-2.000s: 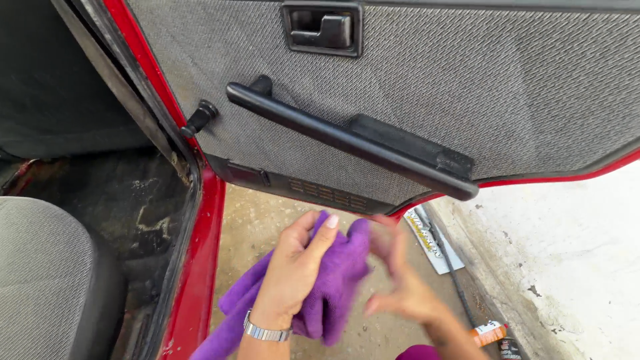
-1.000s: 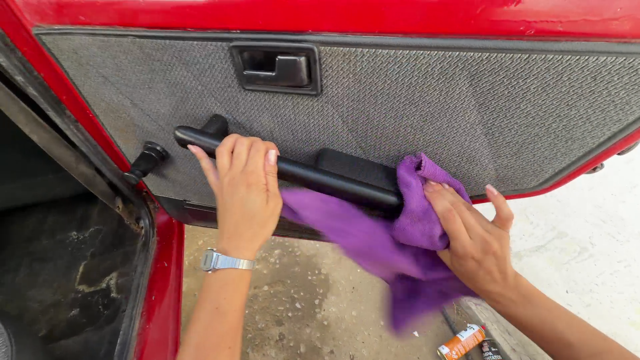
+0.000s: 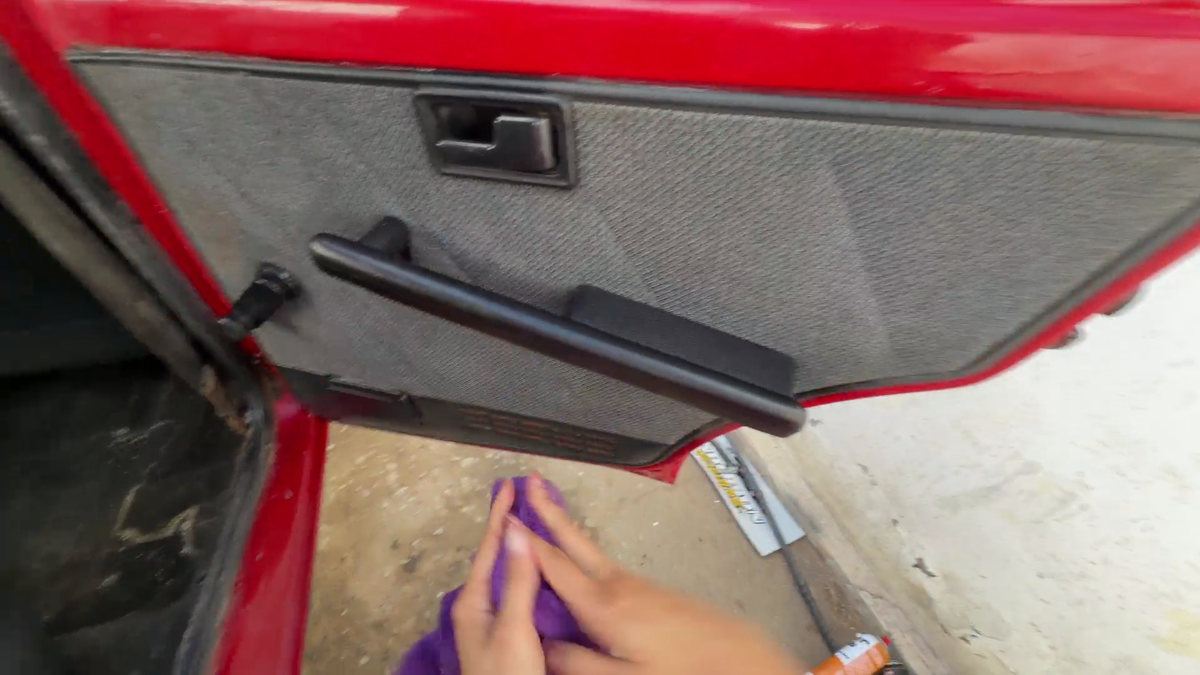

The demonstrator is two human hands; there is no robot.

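Observation:
Both hands are together at the bottom middle, below the door, with a purple cloth [image 3: 441, 642] bunched between them. My left hand [image 3: 502, 600] grips the cloth from the left. From the right, my right hand [image 3: 619, 600] holds it too, its fingertips close to the left ones and slightly blurred. Above them, untouched, runs the black armrest pull handle [image 3: 562, 337] of a car door's inner panel [image 3: 731, 225], covered in grey fabric. The black inner door latch [image 3: 497, 139] is higher up, and a black window crank [image 3: 262, 298] sits at the left.
The red door frame [image 3: 281, 544] and dark car floor [image 3: 112, 525] lie at the left. On the concrete ground at the right are a white printed sheet [image 3: 750, 506], a black cable [image 3: 802, 581] and an orange and white tube [image 3: 848, 656]. A pale wall [image 3: 1012, 506] stands beyond.
Both hands have left the pull handle, where one second ago the left held its bar and the right pressed the cloth on its lower end. They are now below the door, together on the cloth.

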